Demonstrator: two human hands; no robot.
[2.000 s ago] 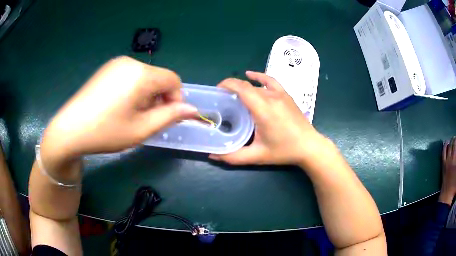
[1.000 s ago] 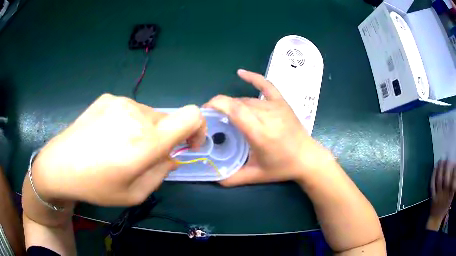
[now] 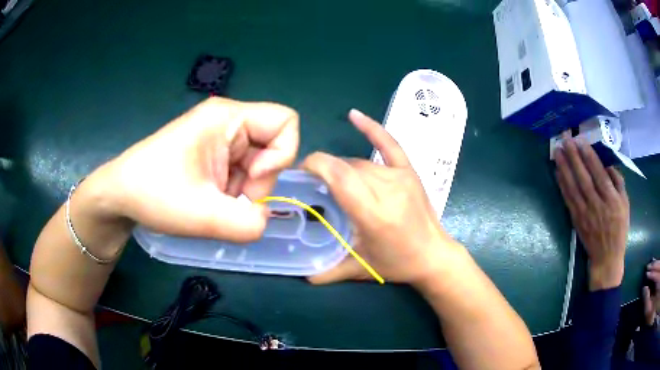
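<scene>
The translucent oval housing (image 3: 239, 256) lies in front of me on the green bench. My right hand (image 3: 383, 209) grips its right end, thumb on the near side and fingers over the far rim. My left hand (image 3: 210, 170) is above the housing's left part, with a yellow wire (image 3: 329, 227) running from its fingertips across the housing and past the near right rim. A bit of red wire shows inside the housing; the left hand hides the rest. The white cover (image 3: 430, 137) lies beyond my right hand. A black fan (image 3: 210, 73) lies at the back left.
An open white and blue product box (image 3: 532, 65) stands at the back right, and another person's hand (image 3: 595, 206) touches a smaller box piece beside it. A coiled black cable (image 3: 189, 300) lies at the near edge. Another person's fingers show at the far right edge.
The yellow wire now extends out over the housing's near right rim. My left hand has risen slightly. The product box has shifted left, and the other person's hand has reached in beside it.
</scene>
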